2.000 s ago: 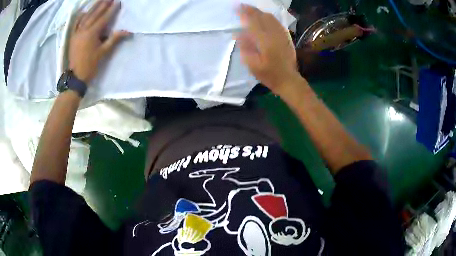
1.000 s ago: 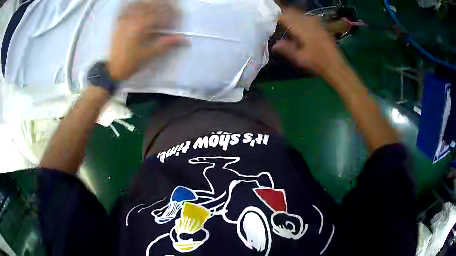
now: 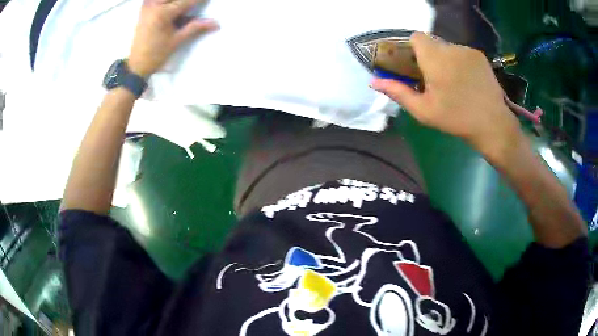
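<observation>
The white garment [image 3: 282, 59] lies spread over the pressing board, bright and nearly flat, its near edge hanging over the front. My right hand [image 3: 456, 85] is closed round the handle of the steam iron [image 3: 393, 58]. The iron's pointed, metal-edged tip faces left, over the right part of the cloth. Whether its sole touches the cloth cannot be told. My left hand [image 3: 160, 33] rests on the cloth at the left, fingers apart, with a dark watch on the wrist; its fingertips are near the top edge of the picture. The board's dark edge shows at the far left.
A pile of white garments [image 3: 39, 144] hangs at the left, with thin white tapes [image 3: 197, 146] over the green floor. A pinkish hose [image 3: 524, 113] runs behind my right wrist. Blue tubing [image 3: 554, 46] loops at the upper right. A blue bin [image 3: 585, 190] is at the right edge.
My right hand has taken hold of the iron and brought it left over the cloth. My left hand moved right, then slightly back left and up. The view has shifted.
</observation>
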